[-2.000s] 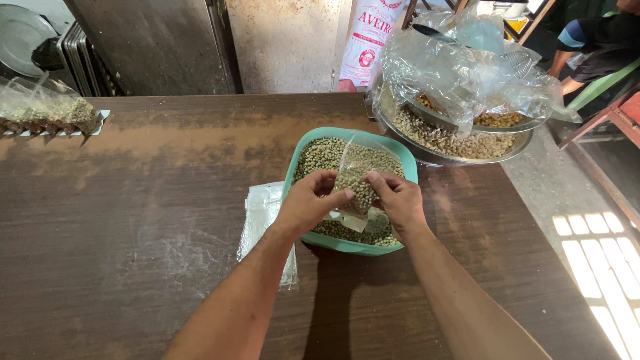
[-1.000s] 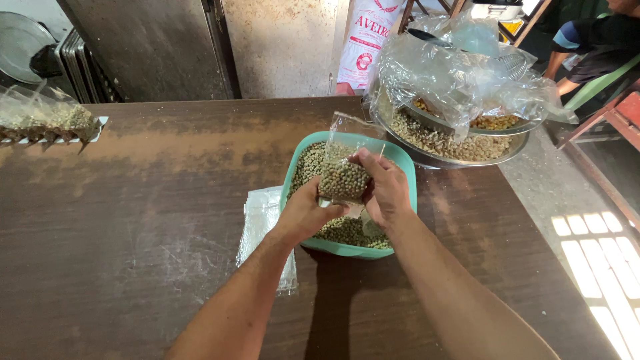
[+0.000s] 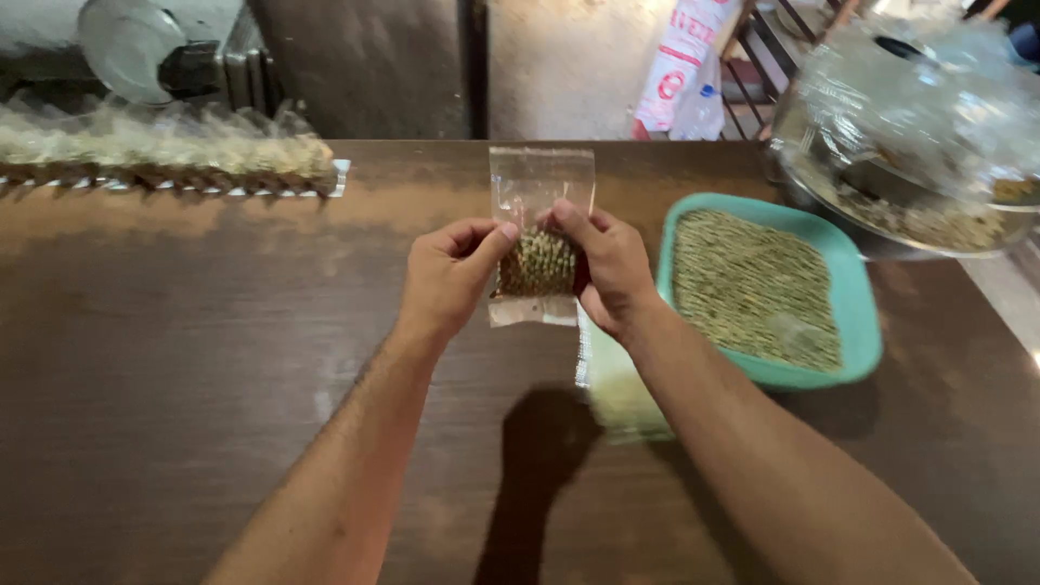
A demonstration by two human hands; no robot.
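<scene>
Between my hands, above the brown table [image 3: 244, 406], is a clear plastic bag [image 3: 538, 264] with greenish grains or beans in its lower part and its upper part unfilled. My left hand [image 3: 451, 272] pinches its left side, and my right hand [image 3: 605, 264] grips its right side. To the right stands a turquoise plastic tub [image 3: 860, 325] of the same greenish beans [image 3: 751, 284], with a small clear piece lying on them. A stack of flat plastic bags [image 3: 626, 398] lies on the table, partly behind my right forearm.
A row of filled clear bags [image 3: 162, 158] lines the far left edge. At the far right, metal bowls [image 3: 886, 236] hold pale and orange bits under crumpled clear plastic [image 3: 902, 97]. Beyond the table are a printed white sack [image 3: 678, 65] and a round metal lid or plate [image 3: 130, 45].
Both hands have carried the filled bag from over the tub to the left of it. The view has swung left, showing more of the row of bags.
</scene>
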